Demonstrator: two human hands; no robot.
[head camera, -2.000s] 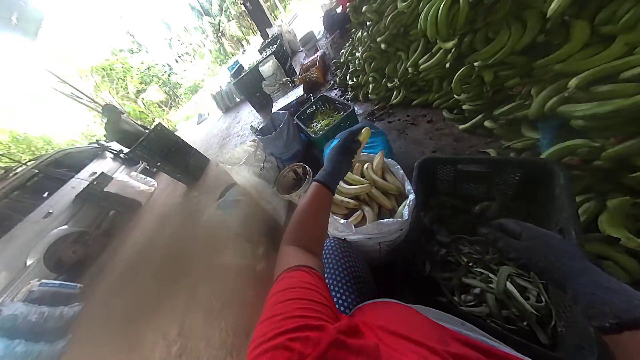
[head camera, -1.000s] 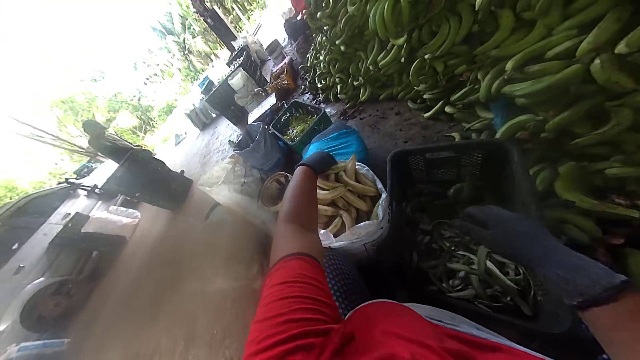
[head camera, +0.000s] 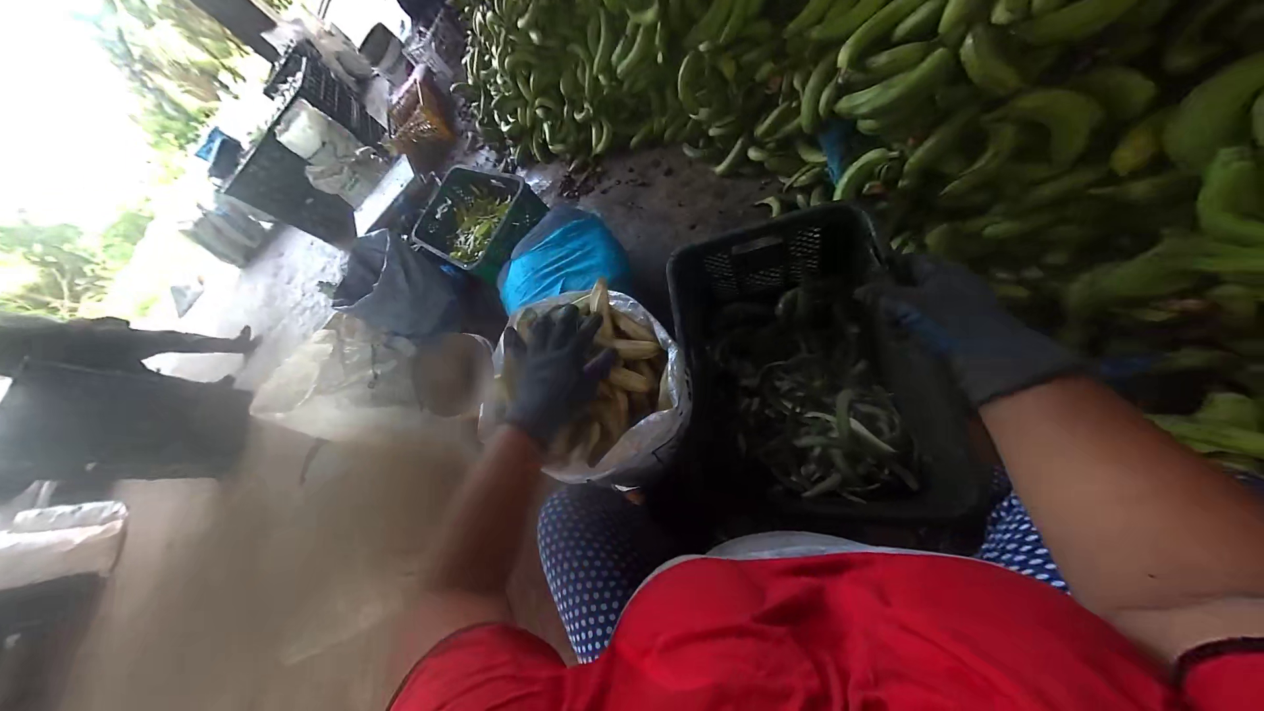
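My left hand (head camera: 555, 373), in a dark glove, rests with spread fingers on peeled plantains or bananas (head camera: 632, 351) that fill a container lined with a white plastic bag (head camera: 647, 434). Nothing shows in its grip. My right hand (head camera: 963, 321), also gloved, is at the right rim of a black plastic crate (head camera: 686, 296); its fingers are dark against the crate, so whether it holds something cannot be told. Green peels (head camera: 849, 434) lie inside the crate, which stands directly right of the bag.
Green plantains or bananas (head camera: 889, 89) are heaped behind and to the right. Beyond the lined container are a blue bag (head camera: 563, 262), a green crate (head camera: 523, 212) with green scraps, a grey sack (head camera: 385, 281) and a blurred round container (head camera: 449, 375). A dark crate (head camera: 118, 415) stands at the left.
Two seconds ago my left hand was raised above the far side of the bag with a pale yellow piece; now it lies on the peeled fruit with fingers spread. My right hand has moved up to the crate's rim.
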